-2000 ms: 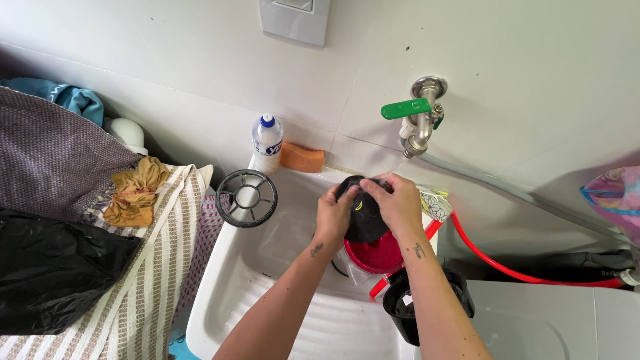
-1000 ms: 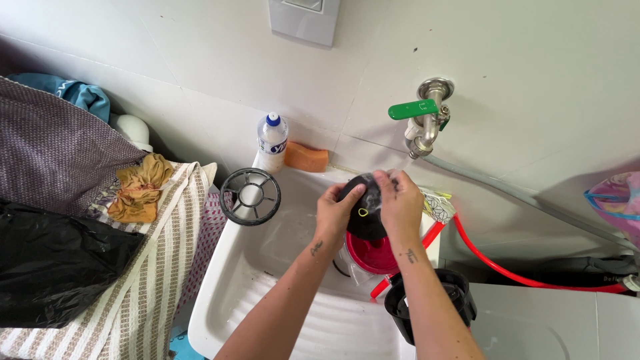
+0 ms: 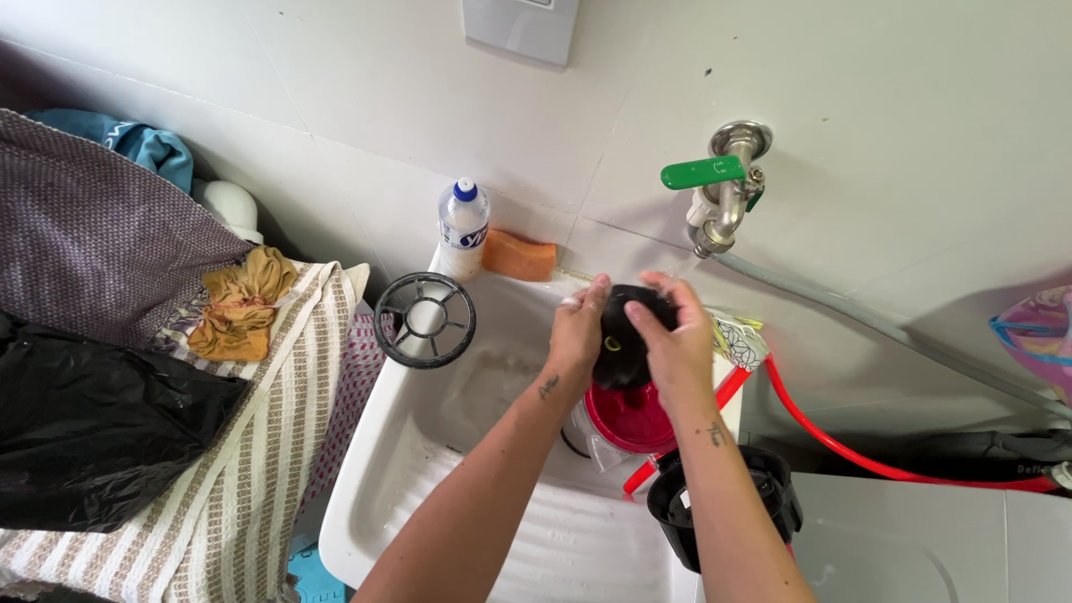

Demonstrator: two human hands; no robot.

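Observation:
Between my left hand (image 3: 578, 331) and my right hand (image 3: 678, 331) is a black rounded part (image 3: 624, 356) with a small yellow ring mark, gripped from both sides above the laundry sink (image 3: 368, 477). Just beneath it sits a red round container (image 3: 624, 423), partly hidden by the hands. A metal tap (image 3: 724, 209) with a green lever is up and to the right of my right hand. A black spoked ring (image 3: 425, 320) rests at the sink's left rim. Under my right forearm is a black plastic housing (image 3: 766, 494).
A detergent bottle (image 3: 463, 230) and an orange sponge (image 3: 519, 255) stand on the sink's back ledge. A red hose (image 3: 846, 452) runs to the right, below a grey hose (image 3: 871, 314). Striped cloth (image 3: 243, 452) and a black plastic bag (image 3: 100, 427) lie at left.
The black part has been turned and tilted between my hands, and my right hand's fingers have shifted around its edge. Both hands stay over the red container.

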